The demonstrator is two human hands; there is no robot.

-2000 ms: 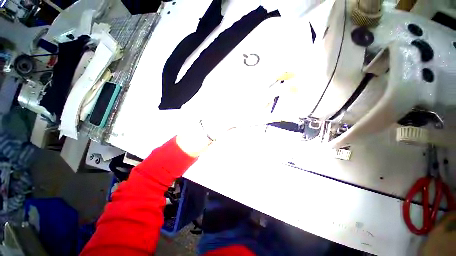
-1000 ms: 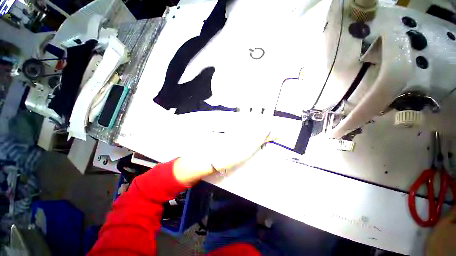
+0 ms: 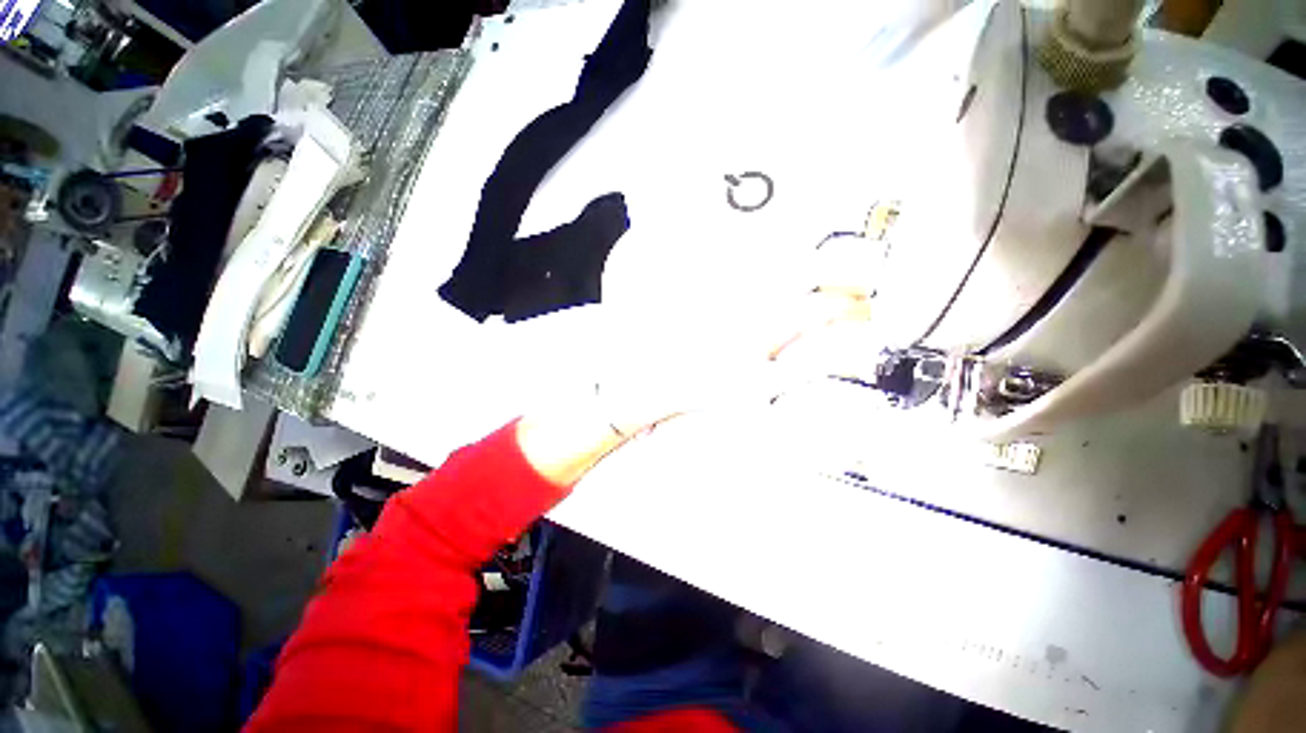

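My left hand (image 3: 645, 394) reaches from a red sleeve toward the presser foot and needle (image 3: 917, 375). Glare washes out the hand and fingers, so its grip and any white piece under it cannot be made out. Pale yellowish patches, perhaps fingertips, show left of the needle. A dark fabric band (image 3: 537, 158) lies bent on the white table, its short end (image 3: 566, 265) pointing right. The white sewing machine head (image 3: 1103, 272) stands at the right. I cannot make out my right hand; a blurred brown shape at the bottom right corner is unclear.
Red-handled scissors (image 3: 1217, 594) lie right of the needle. A small metal ring (image 3: 749, 191) lies on the table (image 3: 688, 501). Black and white strips (image 3: 258, 272) and a teal-edged phone (image 3: 318, 312) lie on the left stand. A blue bin (image 3: 537, 609) is below.
Since one second ago, my left hand has shifted slightly up toward the needle. The dark strip beside the presser foot no longer shows. The dark band was an open loop at first; its right part is now shorter.
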